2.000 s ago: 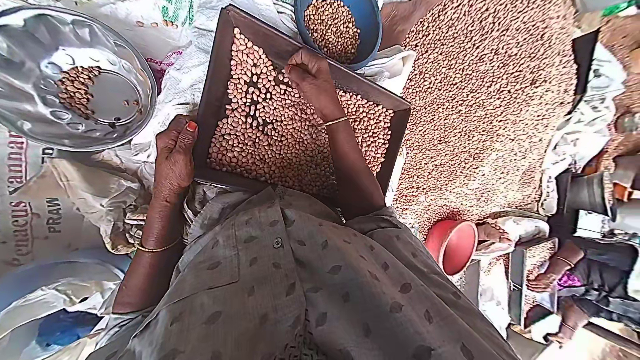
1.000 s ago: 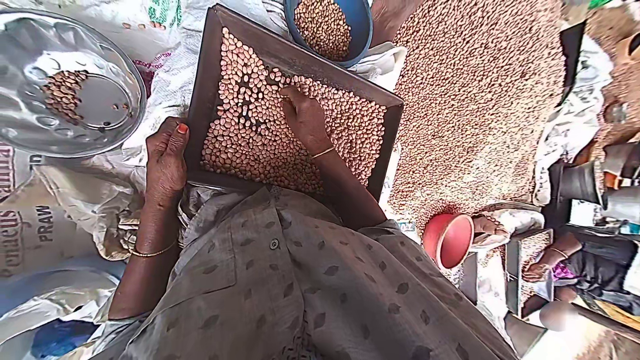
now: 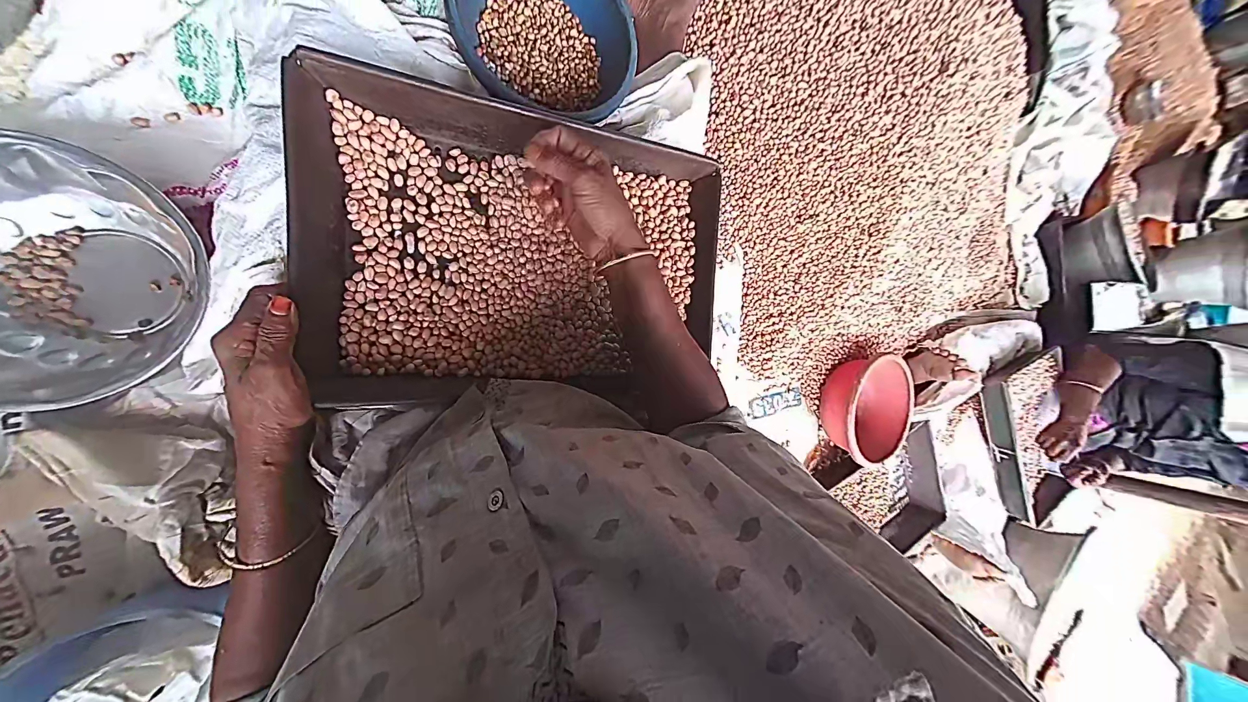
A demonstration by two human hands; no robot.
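A dark rectangular tray [image 3: 310,214] lies across my lap, its floor mostly covered by a layer of shelled peanuts [image 3: 468,292], with dark gaps at the upper left. My left hand [image 3: 263,366] grips the tray's left edge, thumb on top of the rim. Over the peanuts, near the far rim, is my right hand [image 3: 585,190], its fingers curled together; whether a peanut is between them cannot be seen. A blue bowl [image 3: 632,58] of peanuts touches or nearly touches the tray's far side. At the left stands a shiny metal basin [image 3: 185,322] with a small heap of peanuts.
A wide spread of peanuts [image 3: 868,166] covers the ground at the right. A red bowl [image 3: 882,409] rests at its near edge. Farther right, another person's hands [image 3: 1068,434] are at a second tray [image 3: 1009,448]. White woven sacks [image 3: 263,127] lie beneath and behind the basin.
My right hand has lifted from among the peanuts toward the tray's far rim. My left hand keeps its hold on the tray's left edge.
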